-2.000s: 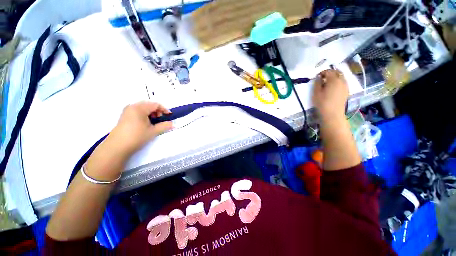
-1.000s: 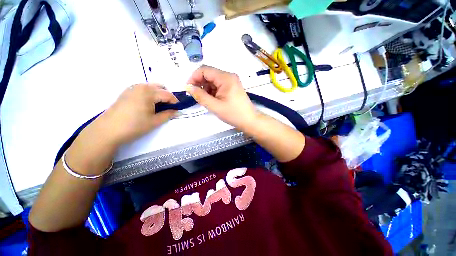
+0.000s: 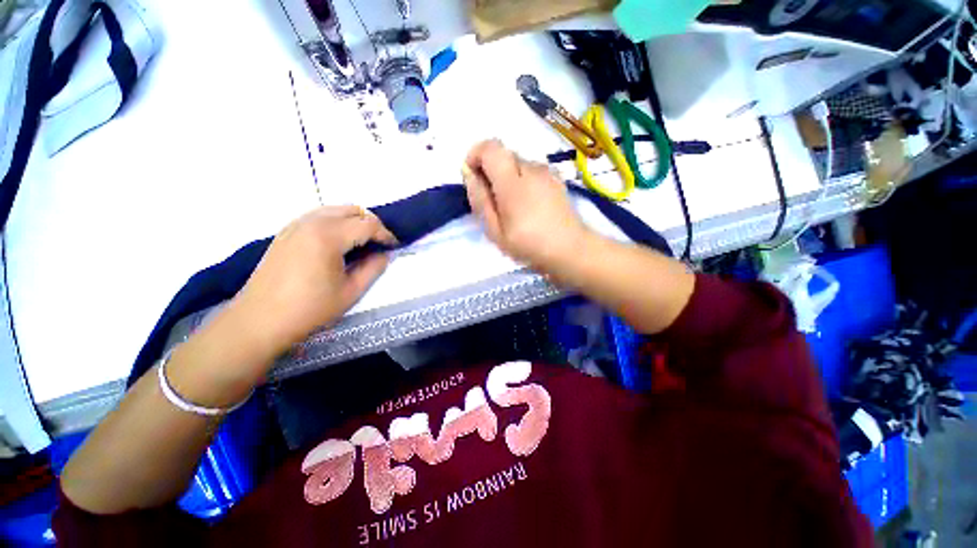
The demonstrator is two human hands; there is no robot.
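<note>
A long dark band with a pale strip along its lower side curves across the front of the white table. My left hand pinches it left of centre, with a white bangle at the wrist. My right hand is at the band right of centre, fingertips together on its upper edge. The band between the hands is spread flat and wide. Whether a label is under my right fingers cannot be seen. The machine's needle area and grey ribbed knob are behind the hands, apart from the band.
Snips and scissors with yellow and green loops lie behind my right hand. Cardboard and a mint green block are at the top. More bands lie at the left. Blue crates are below right.
My right hand has come from the table's right side to the band, then shifted right along it. My left hand still holds the band, now slightly lower. More of the band's dark face shows.
</note>
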